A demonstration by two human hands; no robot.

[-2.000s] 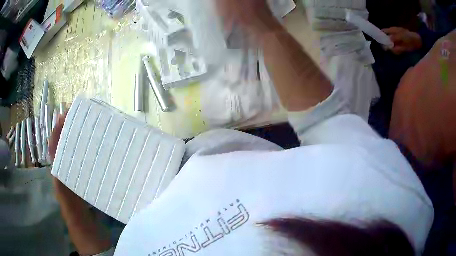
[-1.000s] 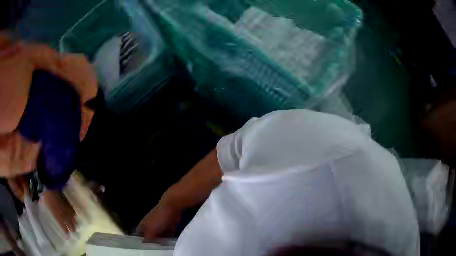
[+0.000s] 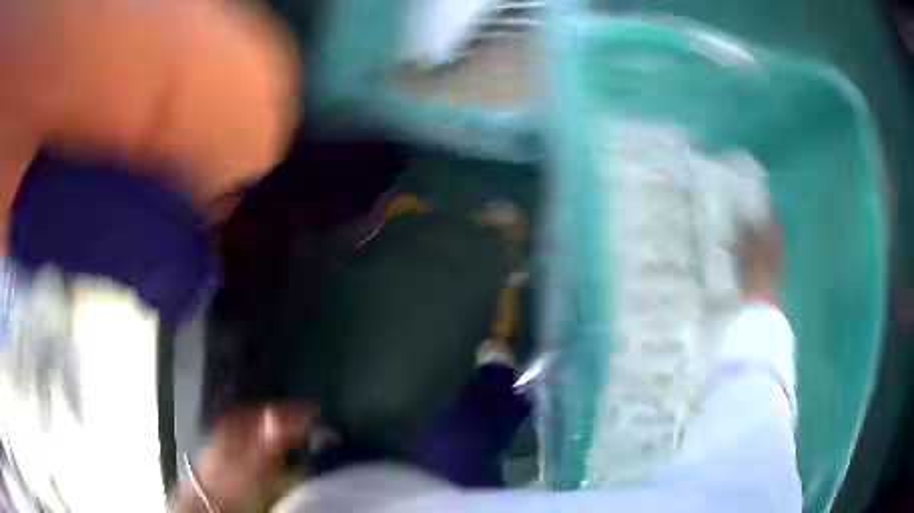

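Note:
A green crate (image 3: 837,180) fills the right side, strongly blurred. White blocks or trays (image 3: 651,291) lie stacked in a long row inside it. My right hand (image 3: 760,255) reaches into the crate at the right side of the white pieces, at or against them; its fingers are too blurred to tell whether they grip anything. My left hand (image 3: 251,446) is at the lower left by the table edge, blurred and partly cut off by the bottom edge; what it holds, if anything, cannot be told.
A second green crate (image 3: 401,90) with white and dark contents stands at the top centre. A person in orange (image 3: 160,80) with a dark blue sleeve is at the left, beside the bright table edge (image 3: 90,401). The dark green floor (image 3: 401,311) shows between table and crates.
The view has turned from the table to the floor crates and moved nearer to them. My right hand has gone into the larger crate. The ribbed white tray seen earlier is out of view.

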